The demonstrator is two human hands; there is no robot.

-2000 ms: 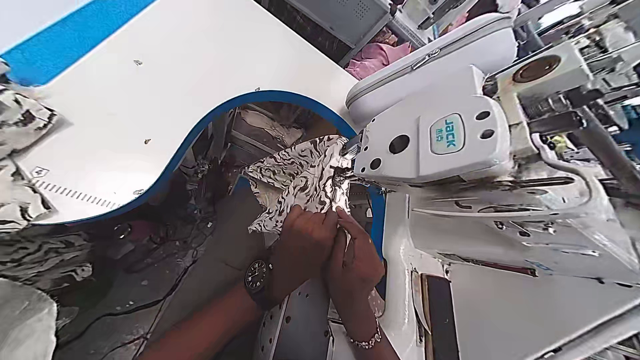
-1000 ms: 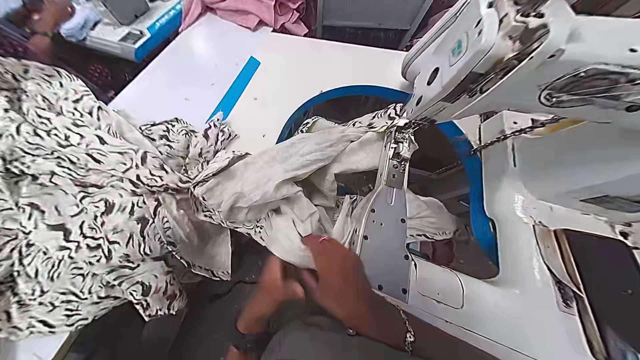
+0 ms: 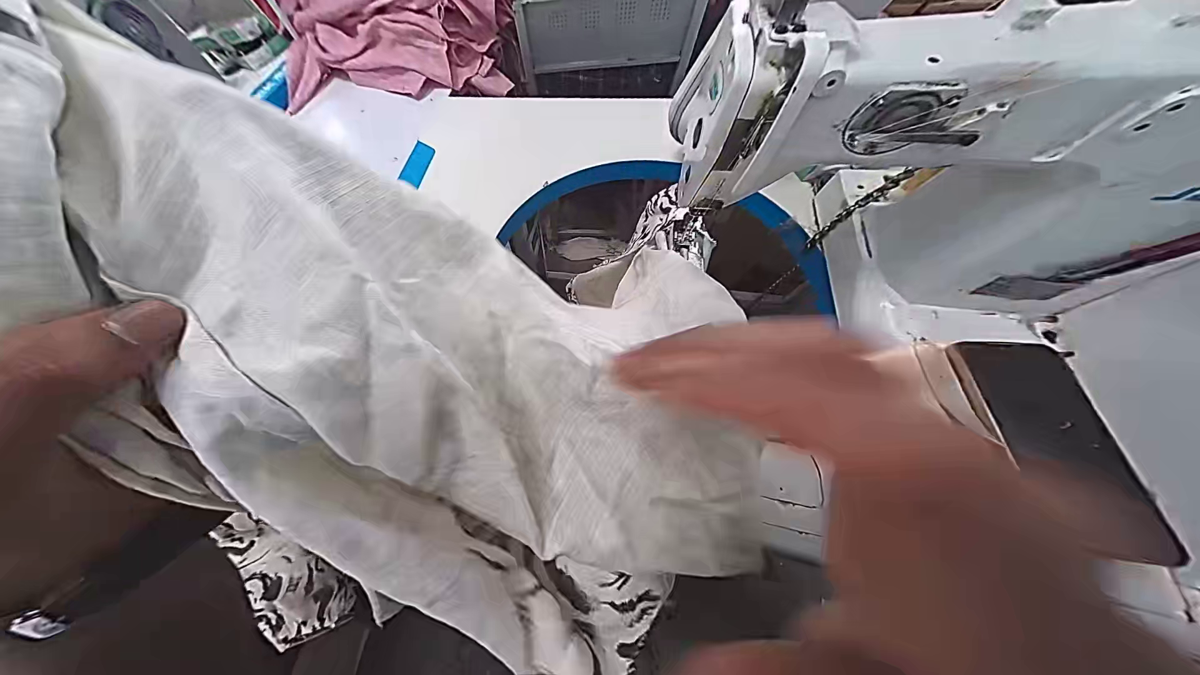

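Note:
A white cloth garment piece [image 3: 375,319] with black-patterned fabric on its other side spreads across the view. Its far end lies at the needle area of a white sewing machine [image 3: 741,103]. At the left edge my left hand [image 3: 84,412] grips the cloth, thumb on top. My right hand [image 3: 844,450], blurred by motion, is at the right of the cloth with its fingers apart; whether its fingertips touch the cloth is unclear. Patterned fabric [image 3: 291,581] hangs below, over my lap.
The white table [image 3: 553,131] has a blue-rimmed round opening [image 3: 609,172] around the machine's needle end. Pink cloth [image 3: 403,42] is heaped at the back. A dark phone-like slab [image 3: 1059,450] lies on the right, and a grey metal box [image 3: 609,33] stands behind the table.
The garment is now raised and spread large across the view, its white side showing. My hands have moved apart; one second ago they were close together below the cloth.

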